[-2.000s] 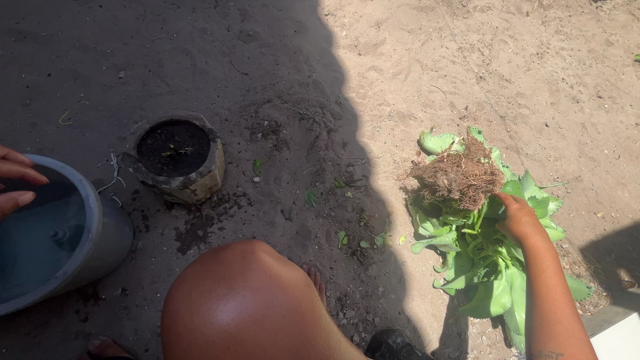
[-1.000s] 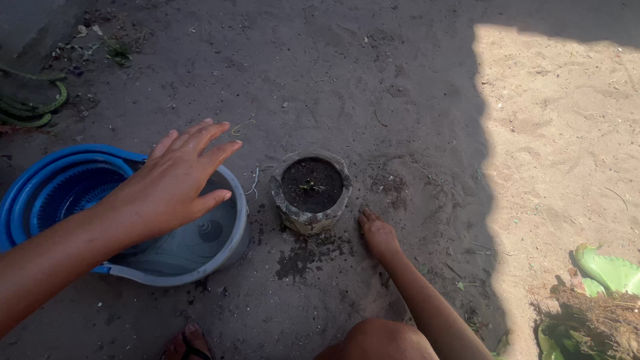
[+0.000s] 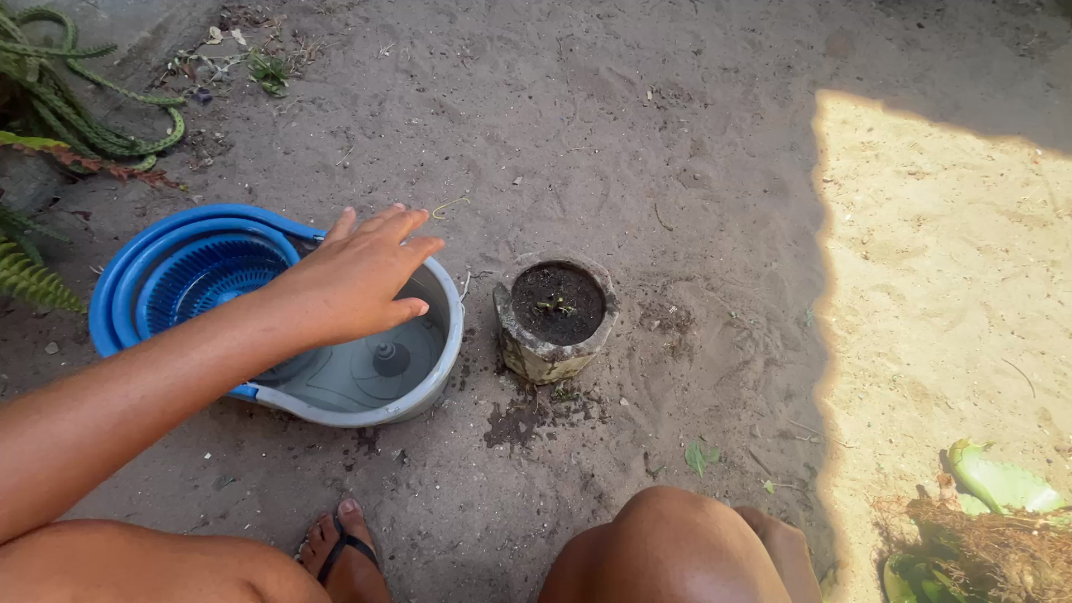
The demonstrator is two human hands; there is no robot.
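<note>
My left hand [image 3: 360, 280] hangs palm down over the grey mop bucket [image 3: 448, 360], fingers spread and holding nothing. The bucket contains water and has a blue wringer basket [image 3: 209, 280] at its left end. Right of it stands an octagonal concrete pot [image 3: 548, 356] with dark soil [image 3: 557, 303] and a few small green stubs in its middle. My right hand is out of view. At the lower right, an uprooted leafy plant [image 3: 997, 536] lies on sunlit sand, its tangled brown roots toward me.
Sandy ground [image 3: 628, 184] surrounds the pot, with a damp patch [image 3: 515, 423] in front. A trailing green cactus-like plant [image 3: 92, 109] and a fern frond [image 3: 38, 276] are at the left. My foot in a black flip-flop [image 3: 347, 548] is below the bucket; my knees are at the bottom edge.
Two seconds ago my right hand was at the uprooted plant; one second ago it touched the ground beside the pot, and now it has left the view. The view has shifted left.
</note>
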